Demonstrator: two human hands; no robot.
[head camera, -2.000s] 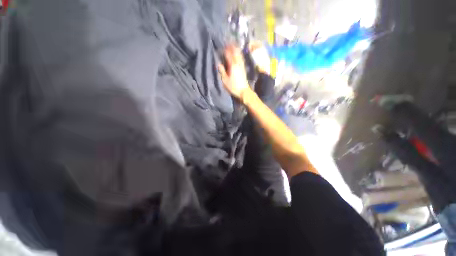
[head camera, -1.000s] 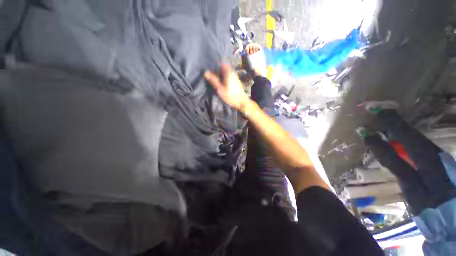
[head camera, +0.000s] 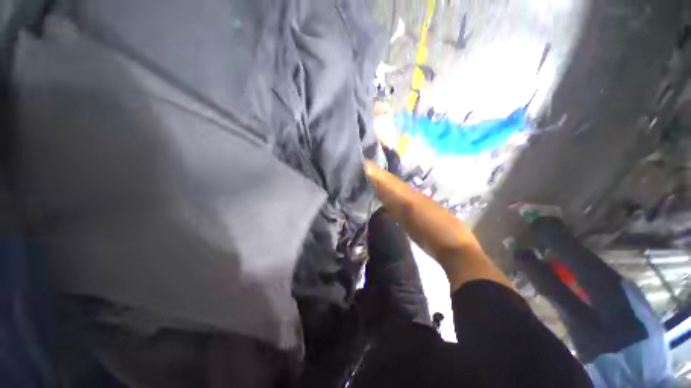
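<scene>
Grey garment pieces (head camera: 189, 174) fill the left half of the view as a large soft bundle, with a flat paler fold in front and loose wrinkles near its right edge. My right forearm comes from the lower right in a black sleeve. My right hand (head camera: 374, 174) reaches that right edge; only the wrist area shows, and the fingers are hidden at the cloth, so its grip cannot be told. My left hand is not in view.
A bright blue sheet or bag (head camera: 466, 135) lies on the grey floor beside a yellow line (head camera: 415, 87). A dark-clad leg (head camera: 395, 265) is below my forearm. Another person's dark trouser legs (head camera: 580, 292) are at the lower right. Much is blurred.
My right hand, earlier visible with fingers spread over the cloth, is now mostly hidden at its edge. The grey cloth reaches further right, and the blue sheet appears lower in view.
</scene>
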